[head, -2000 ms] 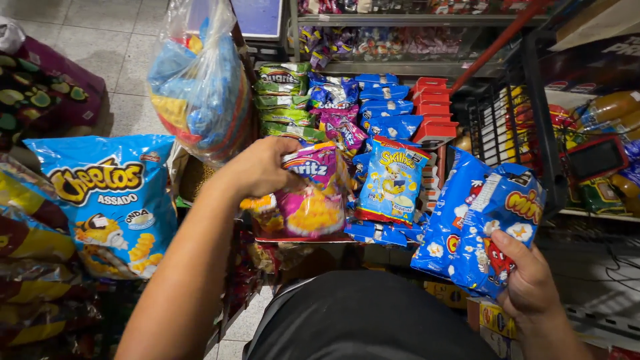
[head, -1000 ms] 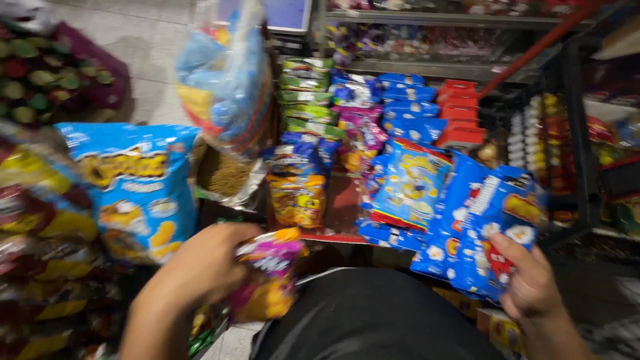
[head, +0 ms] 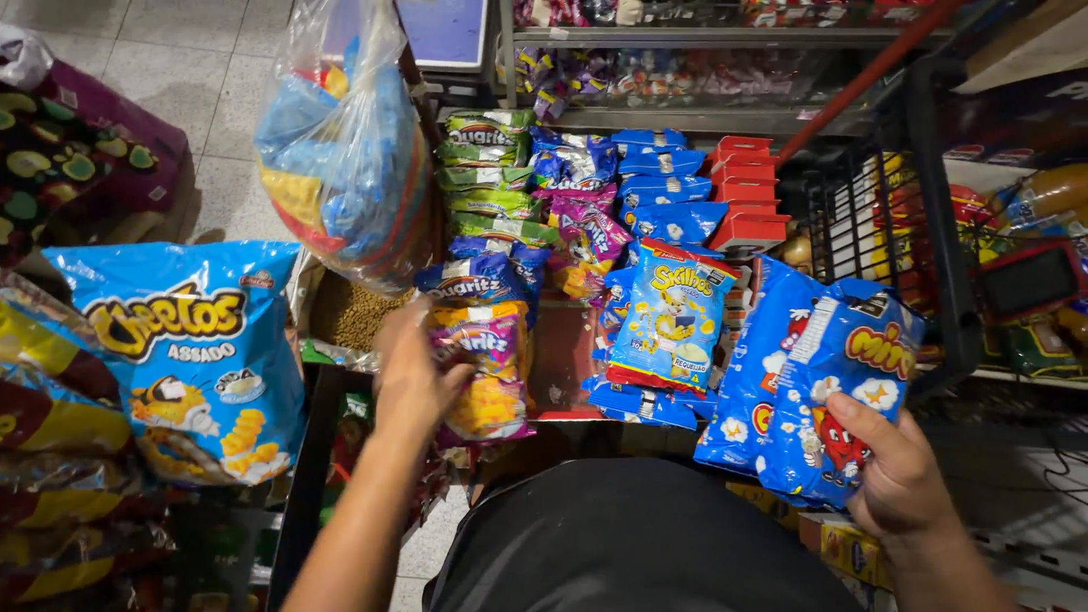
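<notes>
My left hand (head: pixel 416 365), blurred, is beside an orange and purple Quaritz snack bag (head: pixel 484 365) at the front of the left row; whether it grips the bag is unclear. Behind that bag lie dark blue Quaritz bags (head: pixel 476 280). My right hand (head: pixel 884 467) holds a blue popcorn-snack bag (head: pixel 841 391), with another blue bag (head: pixel 748 374) against it on the left. Between my hands, a light blue Skilhos bag (head: pixel 671 319) rests on more blue bags. Green Quaritz bags (head: pixel 489 140), purple ones (head: pixel 586 238) and red boxes (head: pixel 746 191) stand in rows behind.
A large Cheetos bag (head: pixel 195 357) stands at left, near an open sack of brown pellets (head: pixel 353 314). A clear plastic bag of blue packets (head: pixel 348 161) is behind it. At right is a black wire basket (head: pixel 943 221); metal shelves (head: pixel 705 38) hold sweets behind.
One second ago my left hand held an orange and purple bag low, near my lap; that hand is now up beside the left row. My right hand still holds the blue popcorn-snack bag.
</notes>
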